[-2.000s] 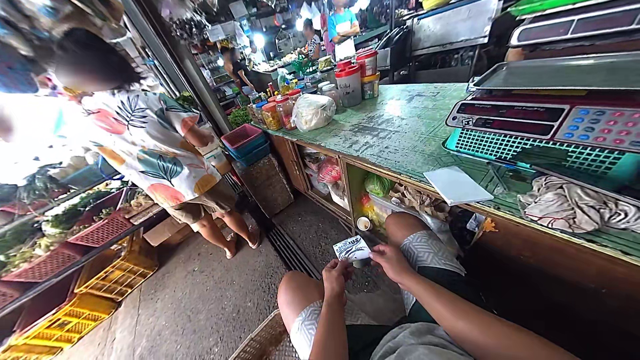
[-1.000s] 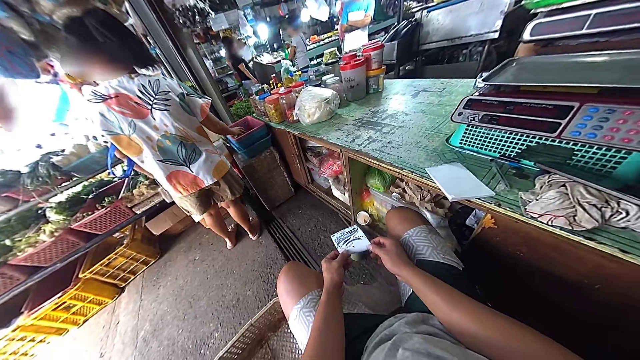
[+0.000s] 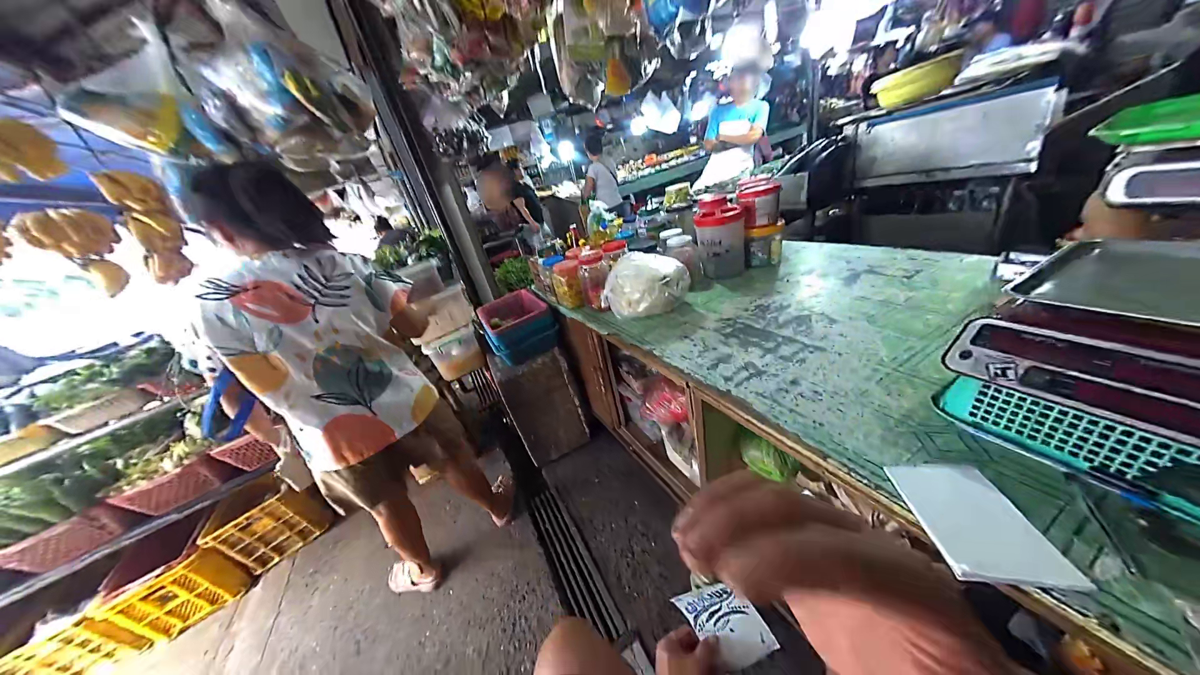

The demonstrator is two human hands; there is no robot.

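Low in the head view, my left hand [image 3: 686, 651] pinches a small white packet [image 3: 727, 623] with dark printing, above my lap. My right hand [image 3: 750, 534] is raised above and to the right of the packet, blurred by motion; whether it holds anything is hidden. Right of this hand, a white flat pad [image 3: 984, 525] lies on the green counter [image 3: 844, 319] near its front edge. Farther right on the counter stands a weighing scale [image 3: 1078, 366] with a metal pan, over a teal plastic basket [image 3: 1078, 436].
A person in a patterned shirt [image 3: 323, 356] walks at the left, beside yellow crates [image 3: 173, 595] and vegetables. Jars [image 3: 592, 279] and a white plastic bag [image 3: 647, 284] stand on the counter's far left. A floor grate [image 3: 577, 562] runs below; bagged goods hang overhead.
My right hand has let go of the packet and moved up; my left hand still holds the packet. The person at the left has turned and taken a step. The view has tilted up.
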